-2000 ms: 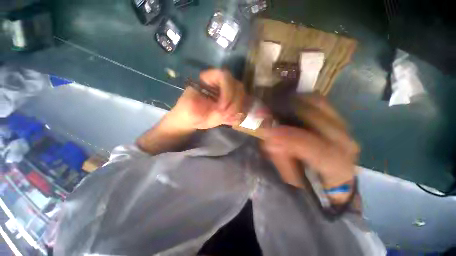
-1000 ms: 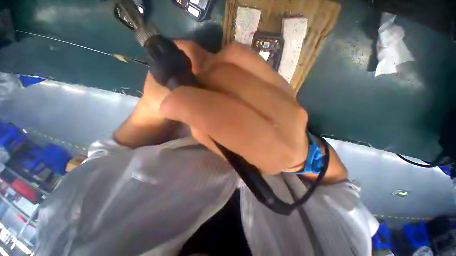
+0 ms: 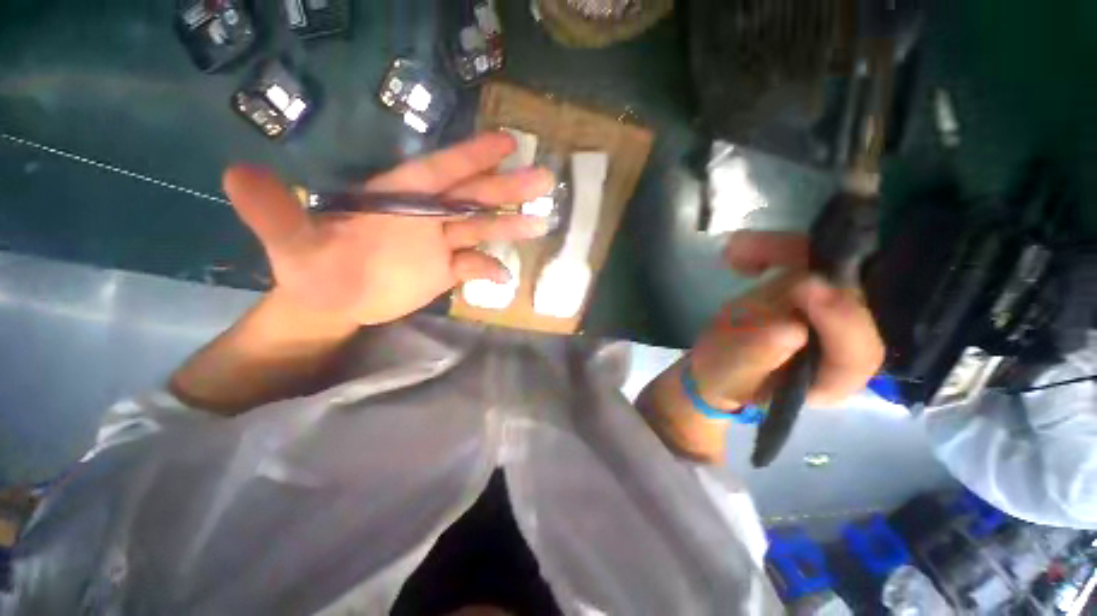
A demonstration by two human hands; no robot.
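Observation:
My left hand is over the tan wooden block, palm up and fingers spread, with a thin dark stick with a brass-coloured end lying across the fingers. A small module sits on the block between two long white pads, partly hidden by the fingertips. My right hand, with a blue wrist strap, grips the dark handle of a soldering iron, metal barrel pointing up and away; its tip is not clear.
Several loose modules lie beyond and left of the block. A round tan-rimmed dish is behind it. A crumpled tissue and dark ribbed trays are at the right. A pale line of solder wire crosses the left. A pale sleeve shows at far right.
My right hand and the iron have moved from in front of my body to the right, by the trays. My left hand has opened out over the block. The view has shifted.

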